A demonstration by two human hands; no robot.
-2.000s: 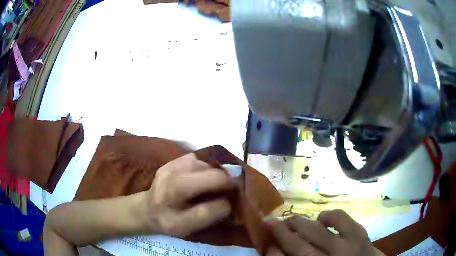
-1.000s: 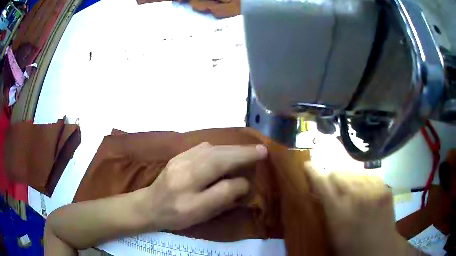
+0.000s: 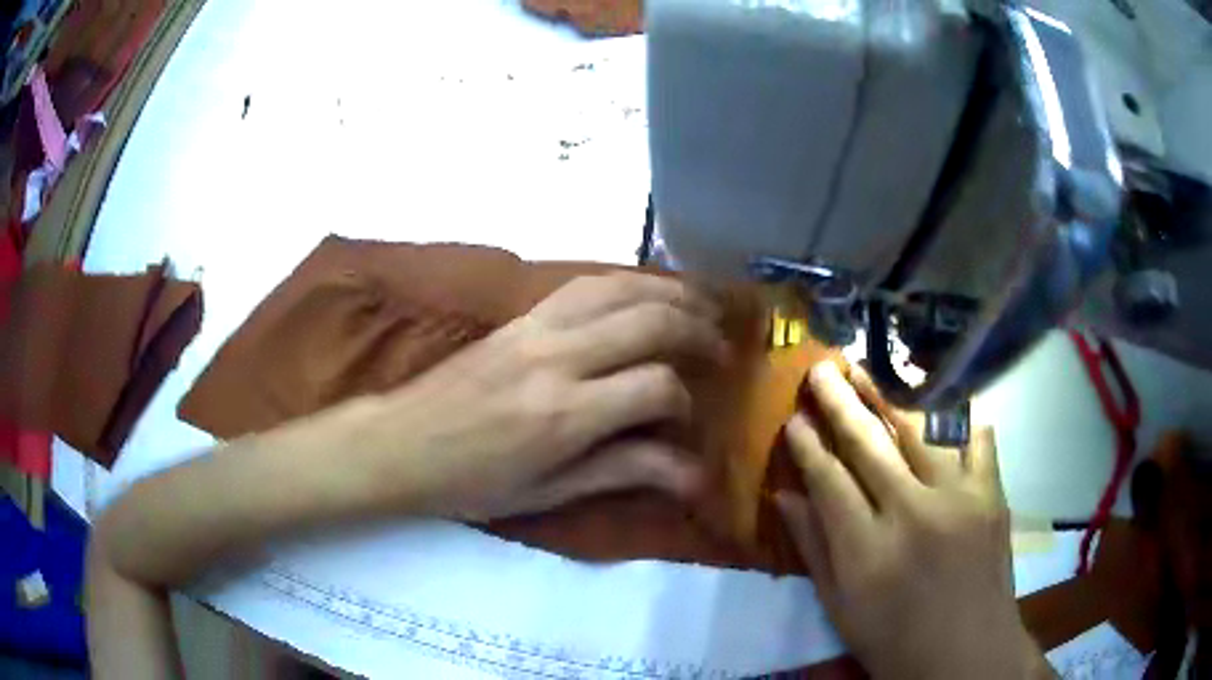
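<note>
A rust-brown cloth piece with puckers lies on the white machine top, its right part under the pale grey sewing machine head. My left hand lies on the cloth left of the needle area, fingers slightly spread and blurred. My right hand presses the cloth just in front of the presser foot area, fingertips near the yellow-lit piece. The needle and the cloth edge under it are hidden by the head and fingers.
A folded brown stack lies at the left table edge. More brown cloth is beyond the work. Red-handled snips lie right of the head, with brown cloth at lower right. A printed scale runs along the near edge.
The cloth has moved up and under the machine head, covering the metal plate. Both hands have moved up with it; my right hand has come from the near edge to the needle area.
</note>
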